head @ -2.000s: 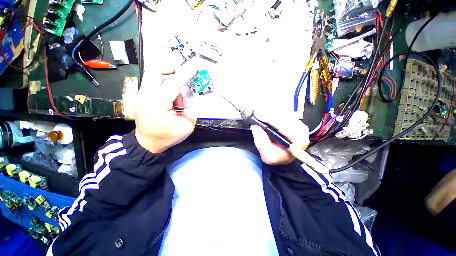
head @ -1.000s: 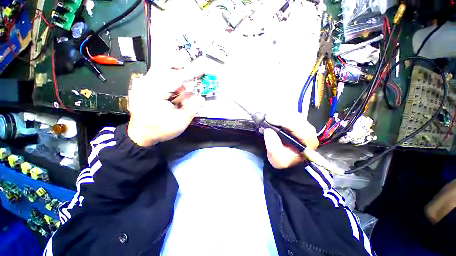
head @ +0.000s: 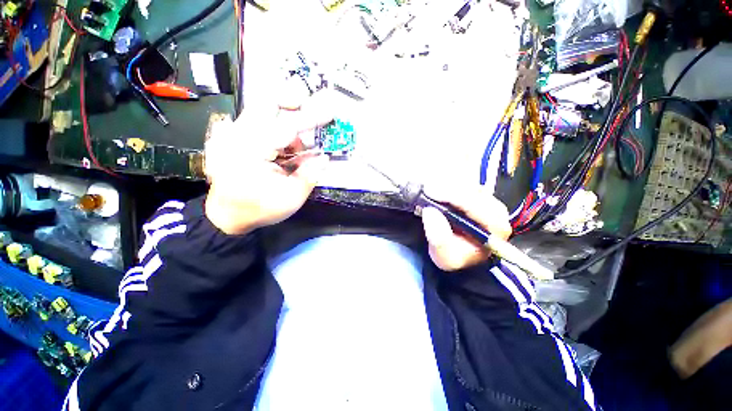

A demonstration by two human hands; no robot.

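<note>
A small green-teal circuit board (head: 338, 138) is held in the fingertips of my left hand (head: 258, 172), over the bright white surface. My right hand (head: 464, 233) is shut on a soldering iron (head: 455, 217) with a dark grip and pale rear end. Its thin metal tip points up and left, a little below and right of the board, apart from it. The black cord leaves its rear end to the right. The white surface is overexposed, so the edges of my left fingers are hard to see.
Small parts lie on the white surface (head: 417, 96). Blue- and yellow-handled pliers (head: 529, 132), bundled wires and a beige grid (head: 678, 172) are at right. An orange clip lead (head: 170, 90) is at left, a blue bin (head: 60, 301) lower left. Another person's arm (head: 705, 345) shows lower right.
Since the first frame, the board has turned and shifted slightly right in my left fingers. The iron and my right hand have also shifted a little right in view. The other person's arm has moved slightly.
</note>
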